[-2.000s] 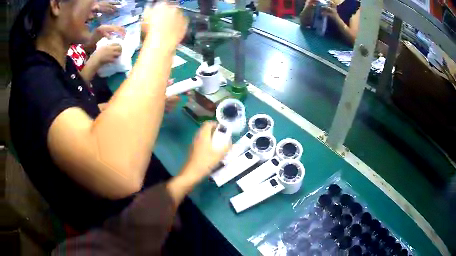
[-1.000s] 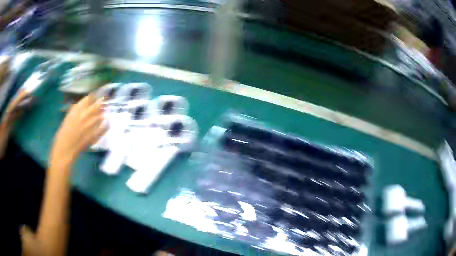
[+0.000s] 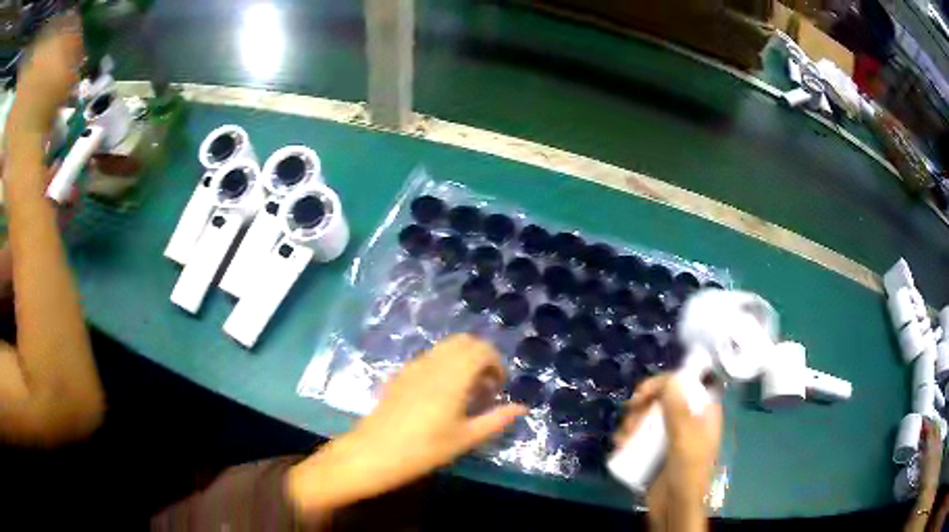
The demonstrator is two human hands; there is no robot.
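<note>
My left hand (image 3: 442, 410) is blurred over the clear plastic sheet (image 3: 338, 379), its thumb apart from its curled fingers; nothing is clearly seen in it. Rows of black round caps (image 3: 572, 364) lie on the sheet. My right hand (image 3: 676, 431) grips a white handheld fan (image 3: 637, 452) by its handle, the round head up and to the right, over the sheet's right part. Several white fans with dark centres (image 3: 265, 296) lie left of the sheet. More white fan pieces (image 3: 783, 374) lie just behind the held fan.
A neighbour's arm (image 3: 47, 270) is at the left, near a white fan (image 3: 78, 161) at the press. A pale rail (image 3: 583, 166) and an upright post (image 3: 390, 62) edge the bench. White fans (image 3: 907, 312) are piled at far right, near another person's hand (image 3: 924, 478).
The view has swung right. My left hand is now over the sheet, away from the capped fans. My right hand has come into view with a white fan.
</note>
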